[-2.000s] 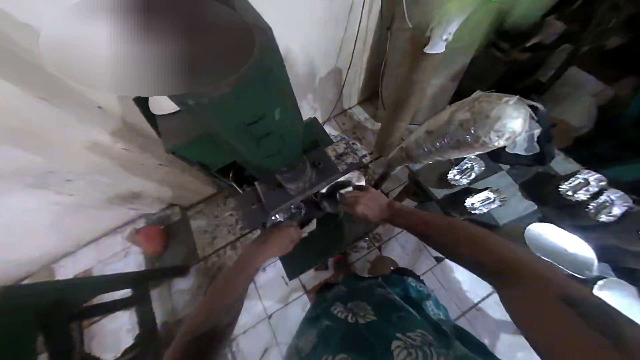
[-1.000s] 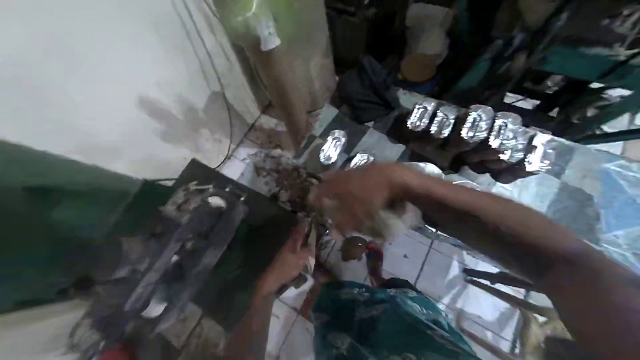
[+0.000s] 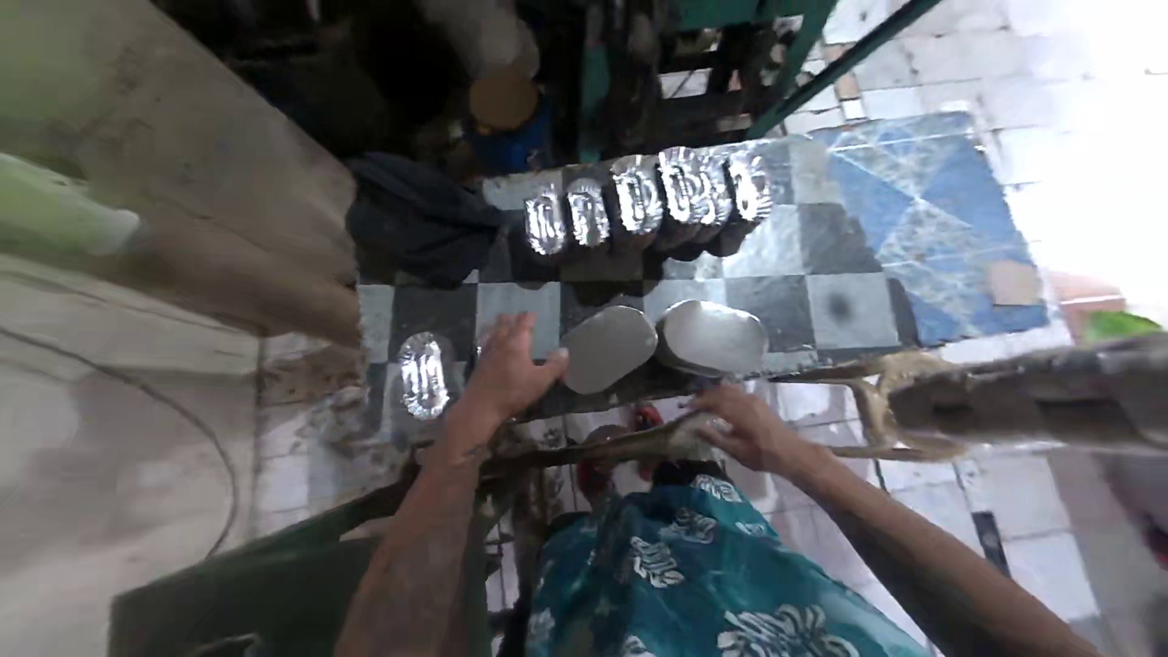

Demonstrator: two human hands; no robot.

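My left hand (image 3: 513, 370) is over the near left part of the tiled table, fingers spread, its thumb beside a stack of flat oval metal blanks (image 3: 610, 350). A second stack of oval blanks (image 3: 714, 338) lies just right of it. Below that stack, at the table's near edge, is my right hand (image 3: 744, 426), fingers curled; whether it holds anything cannot be told. A fluted, shiny metal dish (image 3: 424, 375) lies left of my left hand. Several stacked fluted metal dishes (image 3: 638, 194) stand in a row along the far side.
A dark cloth (image 3: 424, 219) lies at the table's far left, beside a thick pillar (image 3: 182, 164). Blue tiles (image 3: 931, 219) cover the table's right end. A green metal frame (image 3: 803, 73) stands beyond it. A worn wooden bar (image 3: 1031, 392) juts in from the right; green machinery (image 3: 246, 593) is at lower left.
The view has swung right, from the green press to the tiled table. My hands were together at the press and are now apart at the table.
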